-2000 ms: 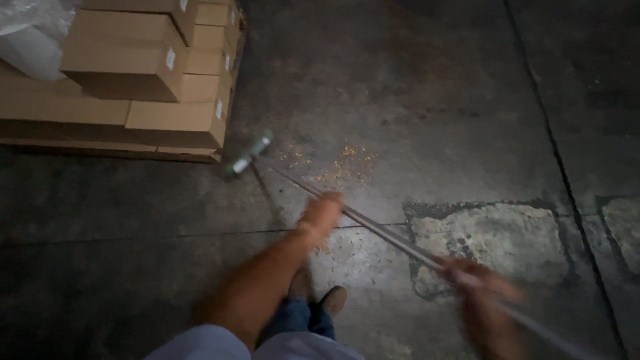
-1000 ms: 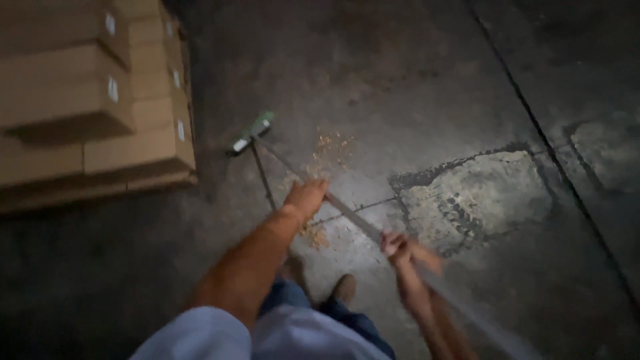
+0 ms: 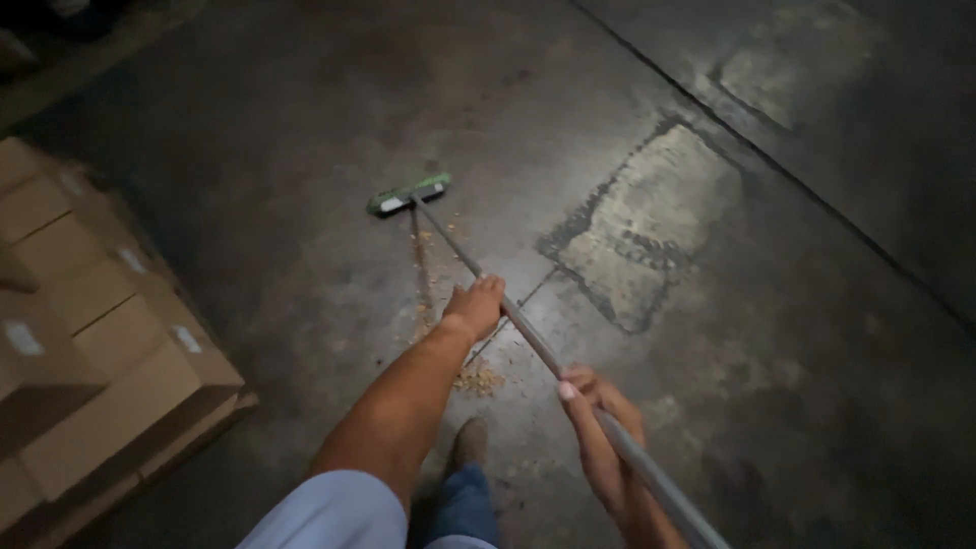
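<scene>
A push broom with a green head (image 3: 409, 194) lies across the upper middle of the view, its head at or just above the concrete floor. Its long grey handle (image 3: 534, 339) runs down to the lower right. My left hand (image 3: 478, 306) is closed around the middle of the handle. Farther down the same handle, my right hand (image 3: 598, 412) grips it with the thumb along the top. A small pile of yellowish-brown debris (image 3: 479, 380) lies below my left hand, and looser bits (image 3: 423, 313) trail from it up toward the broom head.
Cardboard boxes (image 3: 114, 381) are stacked on a pallet at the left. A rough pale patch (image 3: 656, 206) marks the floor right of the handle, with a dark floor joint (image 3: 801, 187) beyond it. One of my shoes (image 3: 471, 441) is near the debris pile.
The view has shifted and turned. More debris now lies close to my feet than two seconds ago, while both hands remain on the broom handle.
</scene>
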